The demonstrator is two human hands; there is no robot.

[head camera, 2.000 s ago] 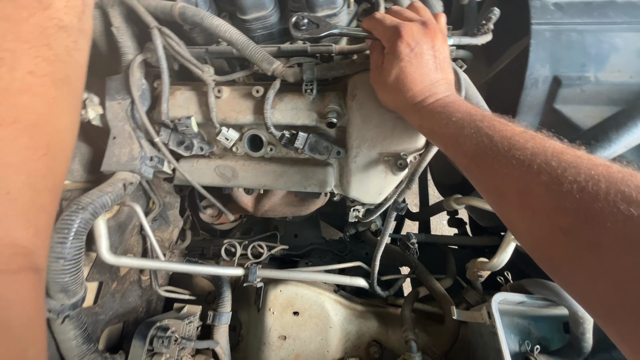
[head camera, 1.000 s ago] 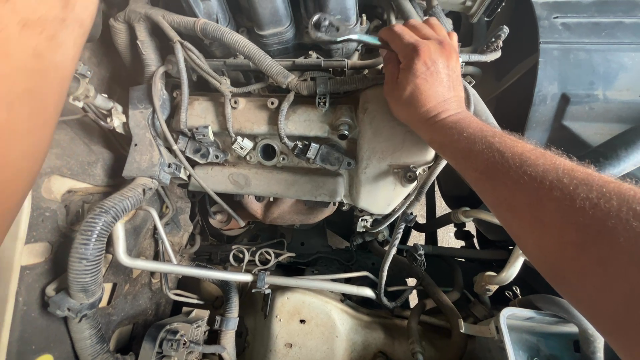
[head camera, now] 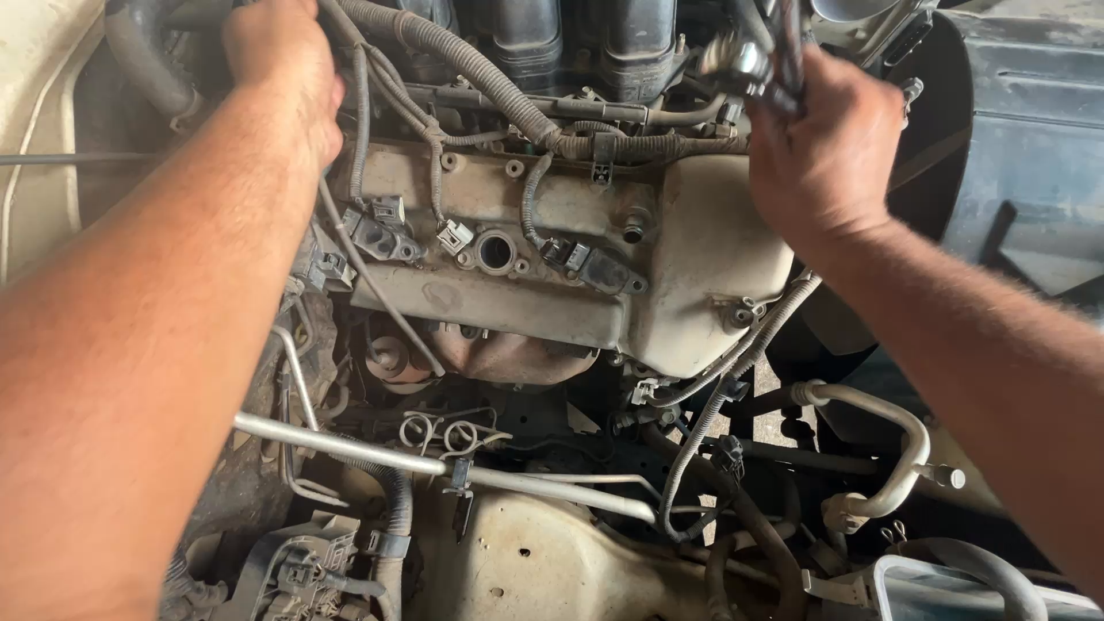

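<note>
My right hand (head camera: 824,142) grips a metal ratchet wrench (head camera: 743,67), raised over the upper right corner of the engine and blurred by motion. My left hand (head camera: 280,73) reaches to the top edge of the view, beside the corrugated wiring loom; its fingertips are cut off, so I cannot tell what it holds. Between my forearms lies the dusty valve cover (head camera: 573,198). An ignition coil (head camera: 604,269) lies tilted on it at the right, another ignition coil (head camera: 384,237) at the left. Between them is a round open plug well (head camera: 496,252), with a loose wiring connector (head camera: 454,235) beside it.
Black intake manifold runners (head camera: 638,39) stand behind the engine. A corrugated wiring loom (head camera: 479,65) crosses in front of them. Nearer me run a metal pipe (head camera: 345,448) and a thin wiring harness (head camera: 699,440). A coolant reservoir (head camera: 884,578) sits lower right, a bent metal pipe (head camera: 918,440) above it.
My left hand has come into view at the upper left, where earlier only the forearm showed. My right hand has moved right with the wrench, which has turned from lying roughly level.
</note>
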